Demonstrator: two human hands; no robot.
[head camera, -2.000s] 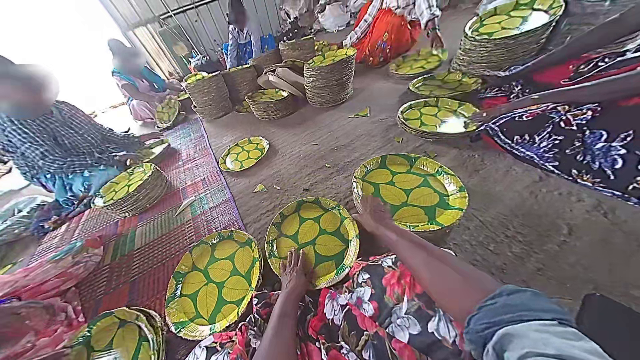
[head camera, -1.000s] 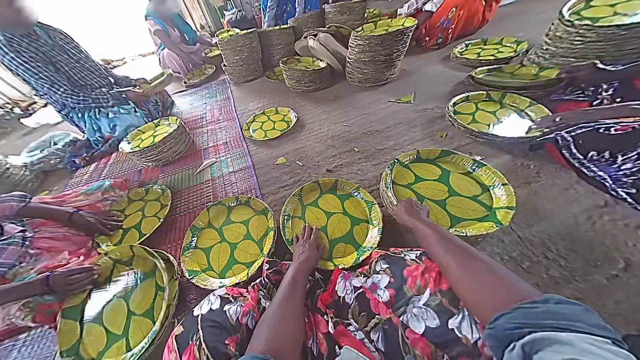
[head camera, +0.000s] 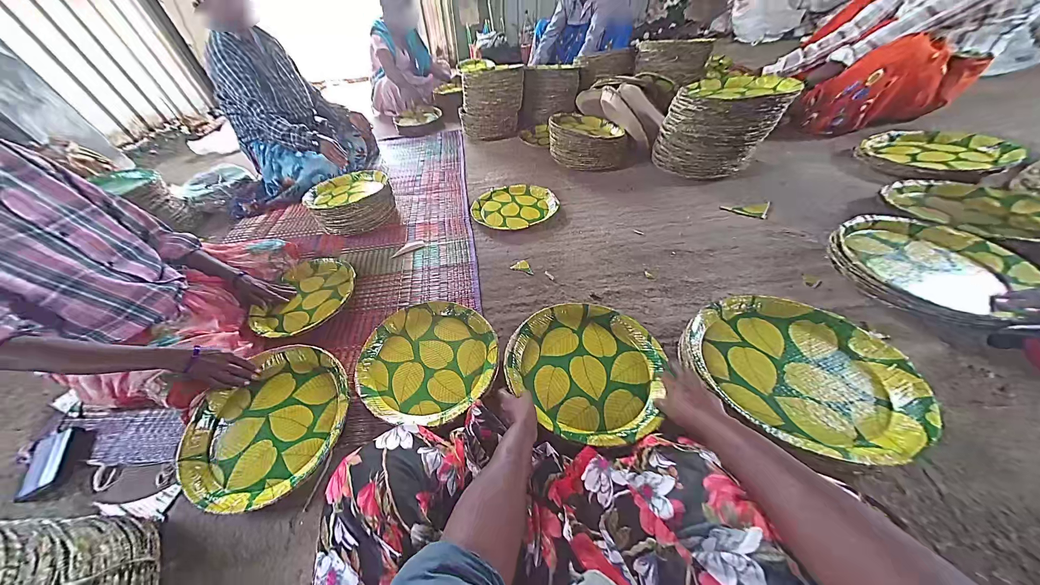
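Observation:
A round leaf-patterned plate (head camera: 587, 374), green and yellow with a shiny rim, lies at my lap between my hands. My left hand (head camera: 518, 413) is at its lower left edge, fingers partly hidden by the rim. At its right edge is my right hand (head camera: 684, 396), blurred, near the gap to a larger stack of leaf-patterned plates (head camera: 812, 378). Left of my left hand lies another leaf-patterned plate (head camera: 427, 363), beside the floral cloth on my lap (head camera: 617, 504).
At the left, a co-worker's hands (head camera: 223, 367) touch two more plates (head camera: 268, 431). A striped woven mat (head camera: 422, 187) runs back to other seated people. Tall plate stacks (head camera: 723, 130) stand behind a single plate (head camera: 515, 206) on the floor; more stacks (head camera: 942, 268) are at the right.
My right hand has moved from the large right stack to the right edge of the middle plate. My left hand has shifted from the plate's face to its lower left edge. The view has turned left.

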